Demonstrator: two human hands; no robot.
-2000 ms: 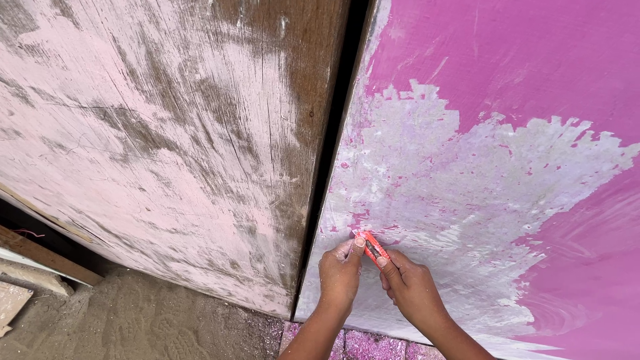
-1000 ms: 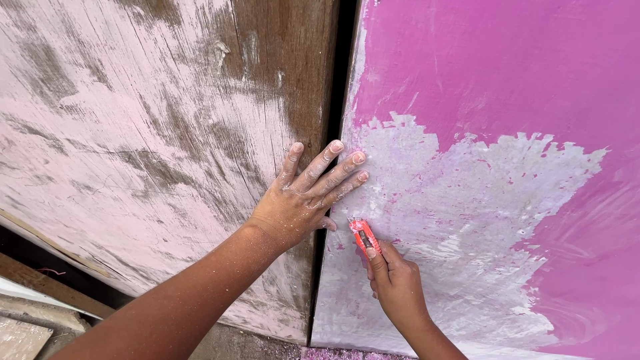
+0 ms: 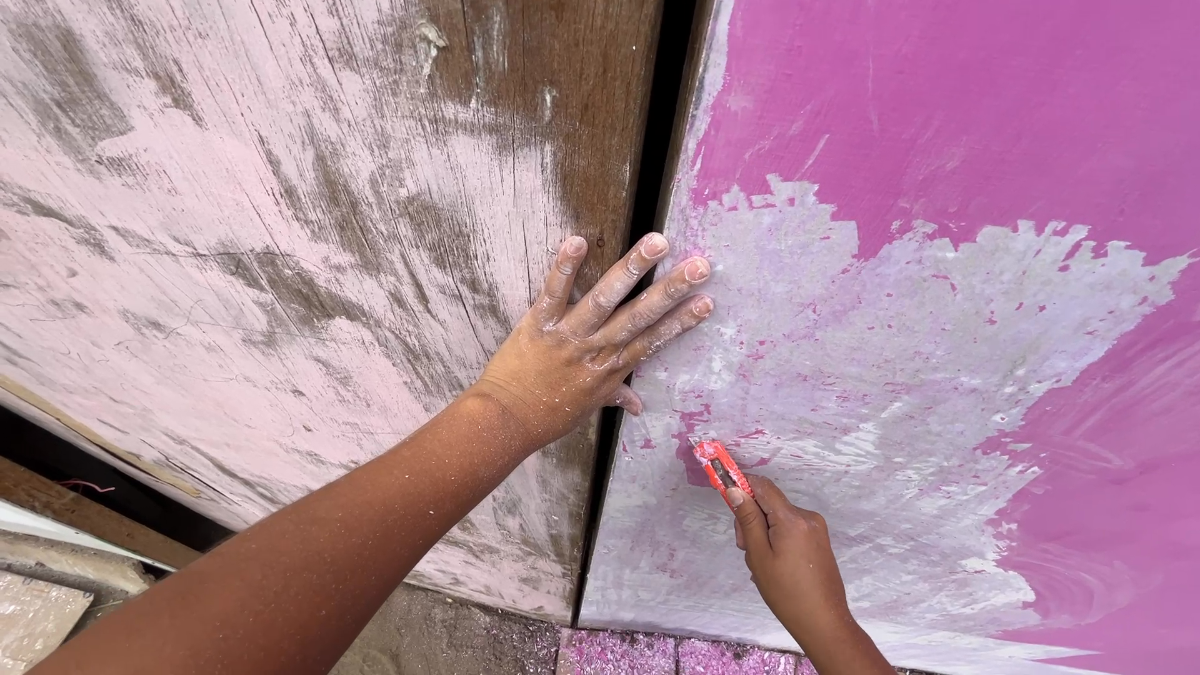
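Observation:
My left hand (image 3: 600, 347) lies with spread fingers across the gap between two panels, dusted with pale powder and holding nothing. Its fingertips reach the right panel's edge. My right hand (image 3: 787, 548) grips a red utility knife (image 3: 722, 466), its tip at a small patch of remaining pink paint. The right panel (image 3: 937, 103) is bright pink, with a large jagged area scraped down to a greyish-white surface (image 3: 900, 347). The left wooden panel (image 3: 216, 187) carries worn pale-pink paint over weathered wood, with bare brown wood along its right side.
A dark narrow gap (image 3: 661, 122) runs between the panels. Below them are a sandy floor (image 3: 441, 633) and tiles (image 3: 628, 653) strewn with pink paint flakes. At the lower left, a wooden beam (image 3: 84, 502) and a flat pale slab (image 3: 37, 614) show.
My left hand has left the knife and moved up to the panels' edges, its fingers now spread. The knife stays in my right hand.

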